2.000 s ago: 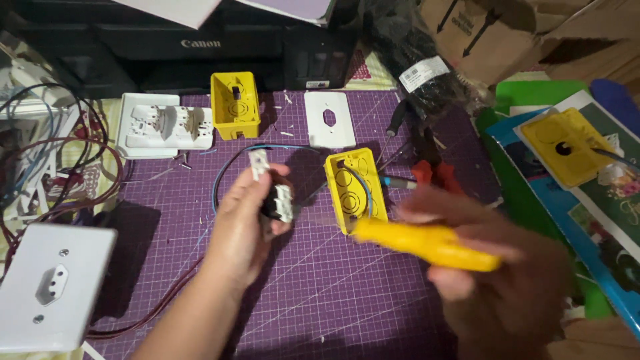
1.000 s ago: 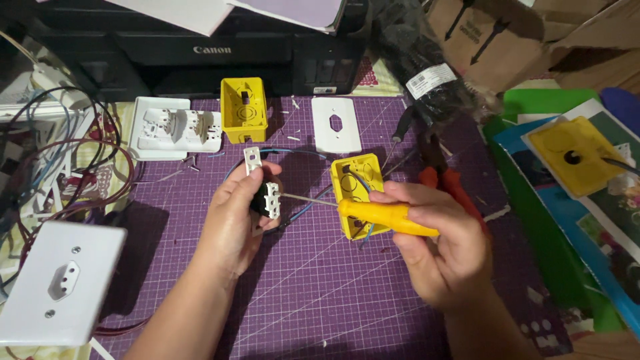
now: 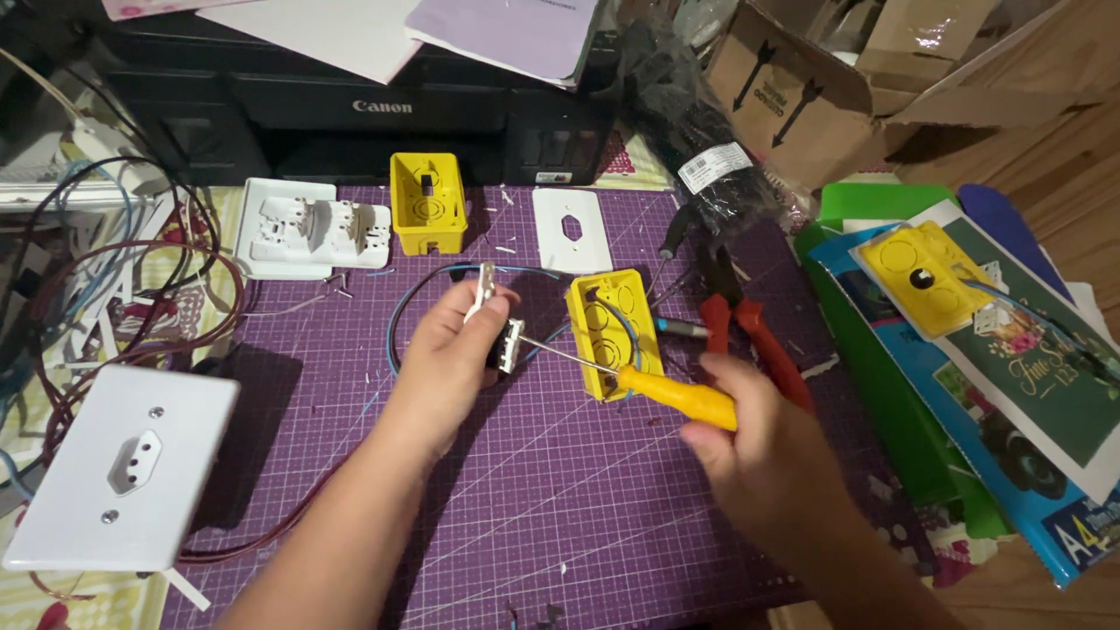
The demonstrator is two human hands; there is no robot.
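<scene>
My left hand grips a black and white electrical socket module by its white mounting strap. In my right hand is the yellow handle of a screwdriver. Its thin metal shaft points left and its tip meets the white terminal side of the module; whether it sits in a screw is too small to tell. A yellow electrical box with blue and black wires lies beneath the shaft. Behind it, a white cover plate with a central opening rests on the purple cutting mat.
Red-handled pliers lie right of the box. A second yellow box and white socket units stand before the black printer. A white wall socket and loose wires are at left, a yellow box on papers at right.
The screwdriver, blurred and away from the module two seconds ago, has moved left so that its tip is at the module. Both hands keep their holds.
</scene>
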